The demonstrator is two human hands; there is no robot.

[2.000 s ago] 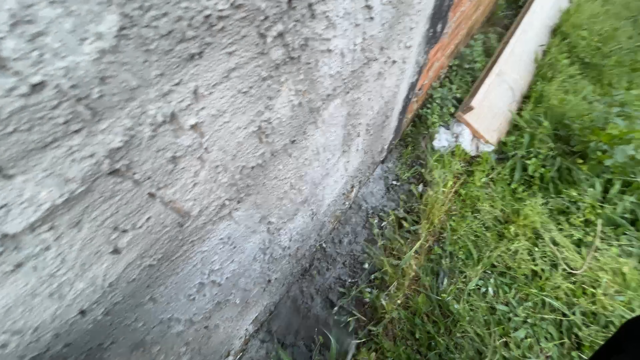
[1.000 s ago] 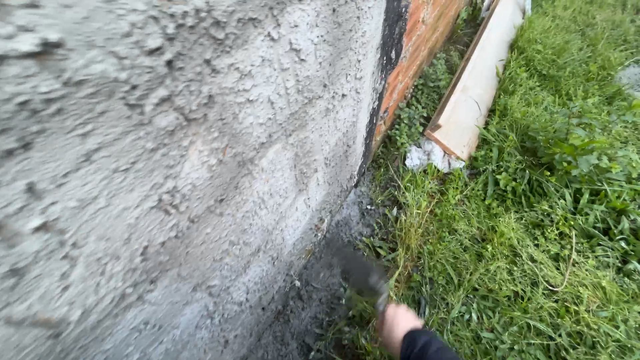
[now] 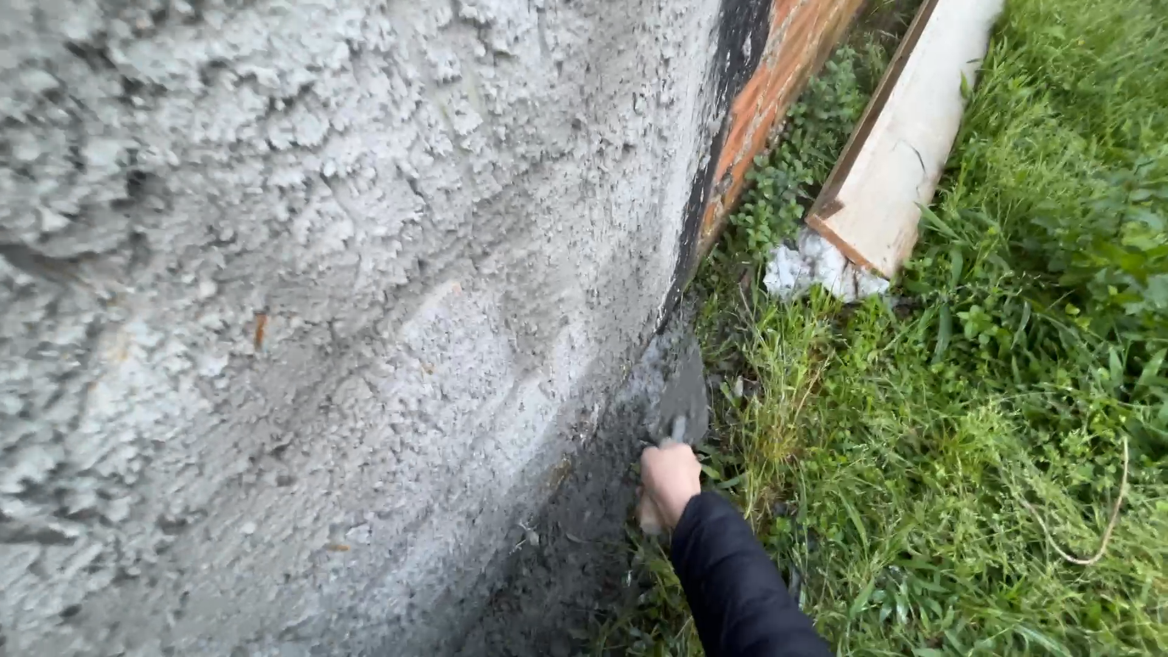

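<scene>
My right hand (image 3: 670, 482), in a dark sleeve, is closed round the handle of a trowel (image 3: 686, 399) low at the centre right. The grey trowel blade lies over the strip of wet grey mortar (image 3: 584, 520) at the foot of the wall, its tip pointing away from me. Rough grey render covers the wall (image 3: 365, 274) on the left, with a dark band along its far edge. My left hand is not in view.
Beyond the render stands bare orange brickwork (image 3: 762, 109). A long pale board (image 3: 912, 146) lies in the grass at the upper right, with crumpled white material (image 3: 821, 270) at its near end. Grass (image 3: 985, 438) borders the mortar strip; a thin cord-like strand (image 3: 1086, 558) curves over it.
Two seconds ago neither the trowel nor my hand on it showed clearly. Since one second ago my right hand has moved the trowel farther along the foot of the wall, toward the brickwork.
</scene>
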